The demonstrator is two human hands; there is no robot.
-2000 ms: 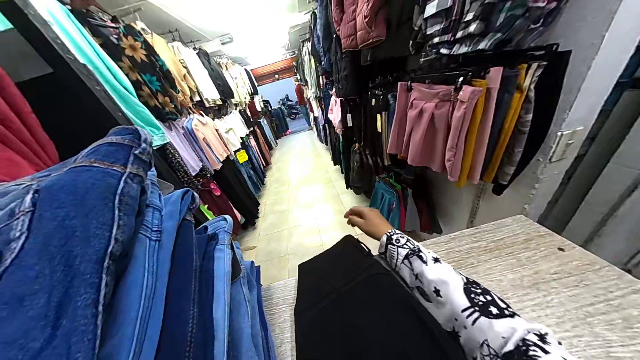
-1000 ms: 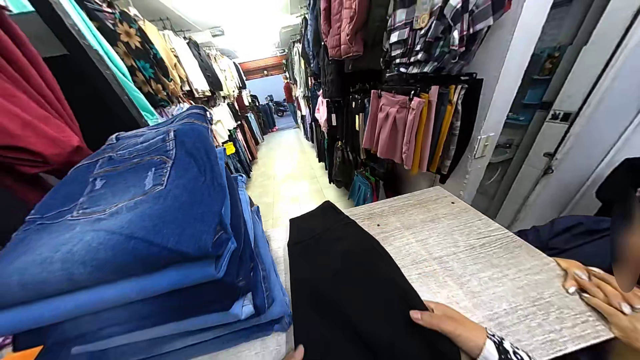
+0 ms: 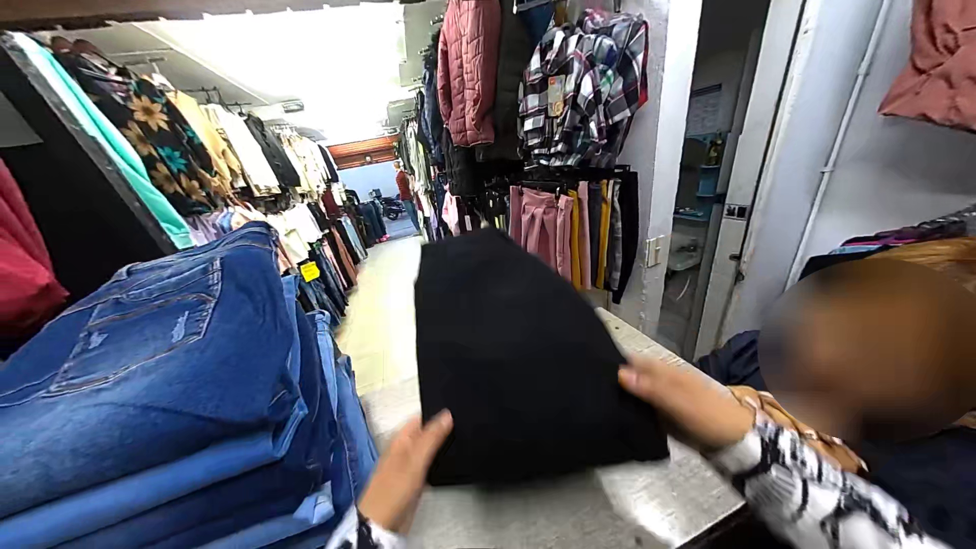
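Note:
A folded black garment (image 3: pixel 526 358), seemingly trousers, is held up over the counter (image 3: pixel 488 511). My left hand (image 3: pixel 406 469) grips its lower left edge, thumb on the front. On its right edge is my right hand (image 3: pixel 679 396), also gripping, slightly blurred; the fingers behind the cloth are hidden on both sides. My sleeves are white with a black print. Just left of the garment, a stack of folded blue jeans (image 3: pixel 152 328) rises beside my left hand.
Another person (image 3: pixel 877 351) sits or leans at the counter's right side, hands close to my right forearm. Clothes racks (image 3: pixel 297 191) line both sides of the aisle (image 3: pixel 385 297) ahead. Plaid shirts (image 3: pixel 579 84) and pink trousers (image 3: pixel 537 229) hang beyond the counter, near a doorway (image 3: pixel 698 191).
The black garment lay on the counter and is now lifted, more compact, between both hands. My left hand has come into view. The view has turned right.

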